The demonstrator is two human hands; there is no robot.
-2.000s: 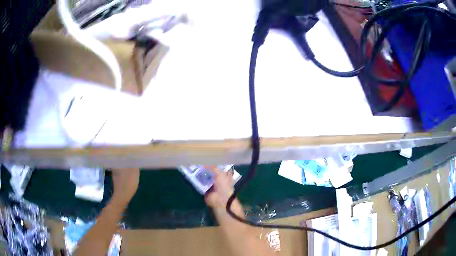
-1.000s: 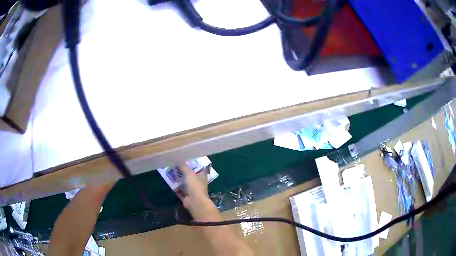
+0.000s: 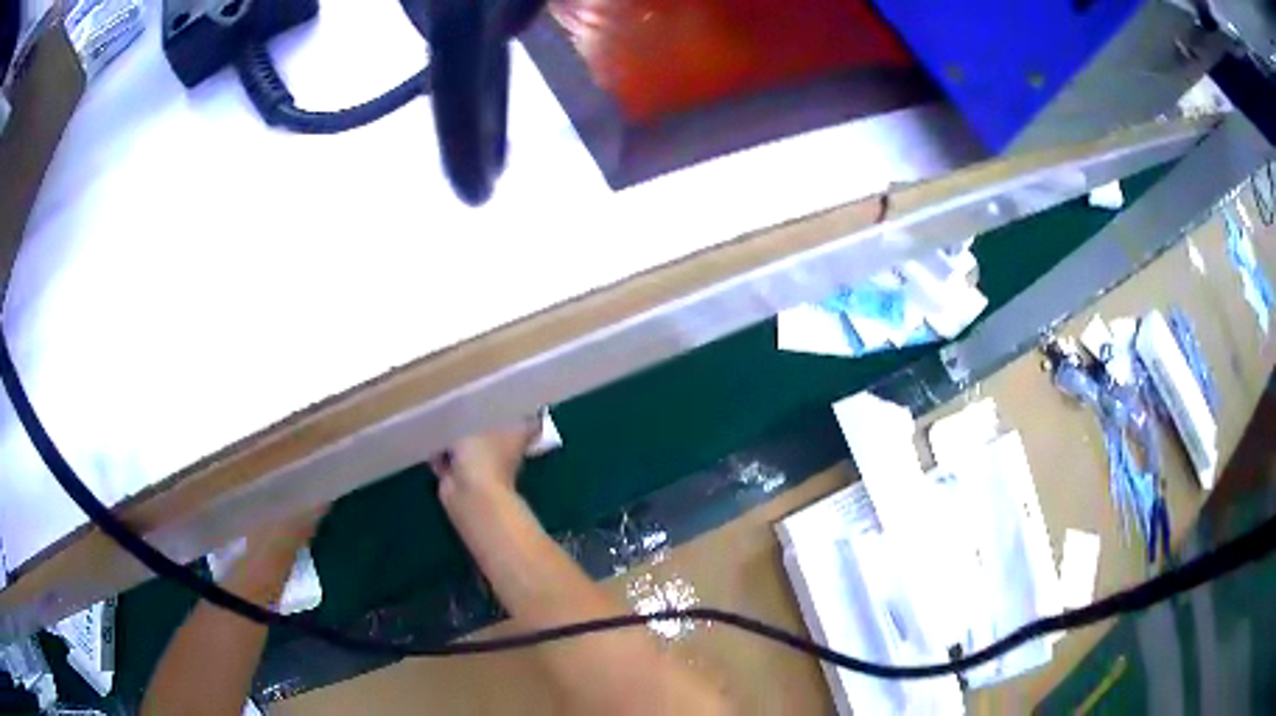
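Note:
My right hand reaches over the dark green belt to the shelf's front edge, with its fingers partly hidden. A small white piece shows beside it, and I cannot tell if the hand grips it. My left forearm is at the lower left, and my left hand is mostly hidden under the shelf edge. A white item lies on the belt beside it. Any pack between the hands is hidden by the shelf.
The white raised shelf overhangs the belt. A black cable crosses low in view. Blue and white leaflets lie on the belt. White trays or boxes and a bundle of slim bagged items lie on the brown bench.
The view has turned and shifted right. The purple-and-white pack at my right hand is now mostly hidden by the shelf edge. Both hands remain over the belt.

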